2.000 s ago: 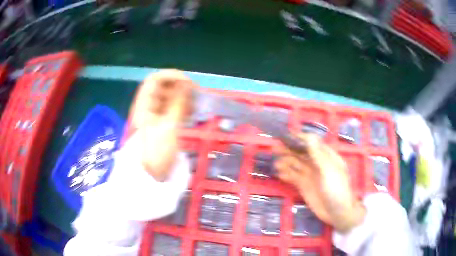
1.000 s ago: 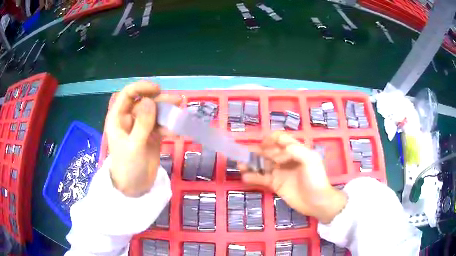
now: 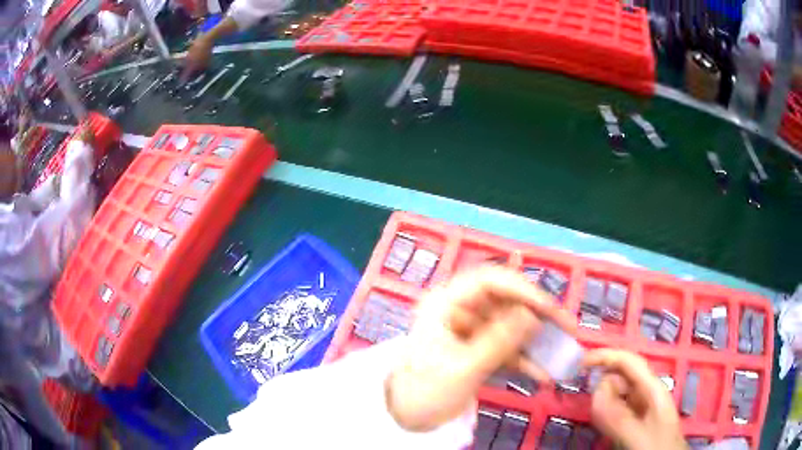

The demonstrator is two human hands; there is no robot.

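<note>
My left hand (image 3: 470, 330) is over the middle of the red compartment tray (image 3: 616, 264), its fingers gripping a short grey metal strip (image 3: 556, 350). My right hand (image 3: 635, 400) is just to its right, with its fingertips at the strip's right end; the lower part of the hand is cut off by the bottom edge. The strip looks blurred and shorter than a full length, folded or seen at a slant; I cannot tell which. Pockets of the tray around the hands hold grey strips side by side. My left hand and sleeve hide part of the tray.
A blue bin (image 3: 220, 330) of small silver pieces lies left of the tray. A raised second red tray (image 3: 145, 352) is farther left. The green belt (image 3: 519, 114) carries scattered strips, with stacked red trays (image 3: 545, 44) beyond. Other workers' sleeves and hands show at left and top left.
The view has turned left, so the tray sits farther right. The strip was stretched long between my hands; now it shows short, and my hands are close together.
</note>
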